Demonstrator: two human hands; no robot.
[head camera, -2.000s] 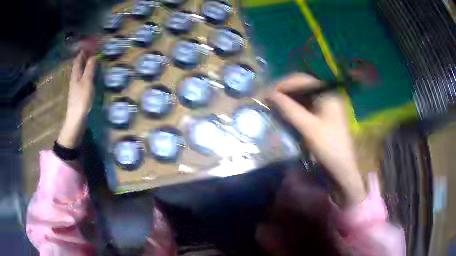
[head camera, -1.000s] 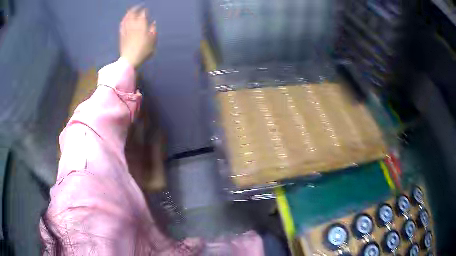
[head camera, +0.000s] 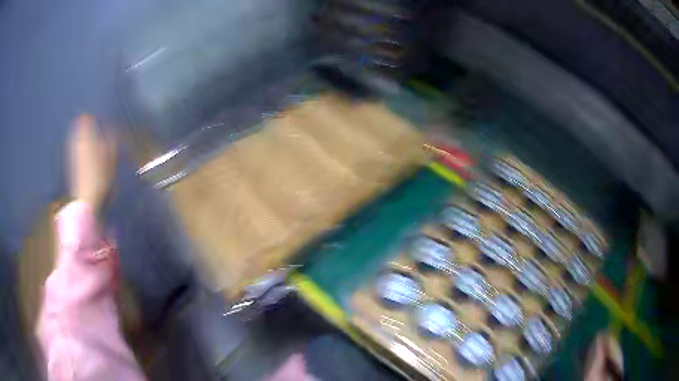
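Observation:
The frame is strongly blurred. A round-pocket blister tray (head camera: 377, 312) lies at the lower right with rows of loudspeaker drivers (head camera: 476, 347), light faces up, over brown cardboard. My left hand (head camera: 91, 160) is at the far left, well away from this tray; I cannot make out its fingers or anything in them. My right hand (head camera: 603, 361) shows only in part at the bottom right edge, beside the tray's right side. The picture's edge cuts it off, and its grip is hidden.
A slotted blister tray (head camera: 298, 186), looking brown, lies left of the driver tray. Green mat (head camera: 380, 231) with yellow tape (head camera: 320, 298) shows between them. A red patch (head camera: 453, 158) is near the slotted tray's right corner. A hazy clear stack (head camera: 216, 67) stands behind.
The view has swung right since one second ago, so the trays sit further left and more driver rows show. My left hand appears lower and further left. Part of my right hand has come into view.

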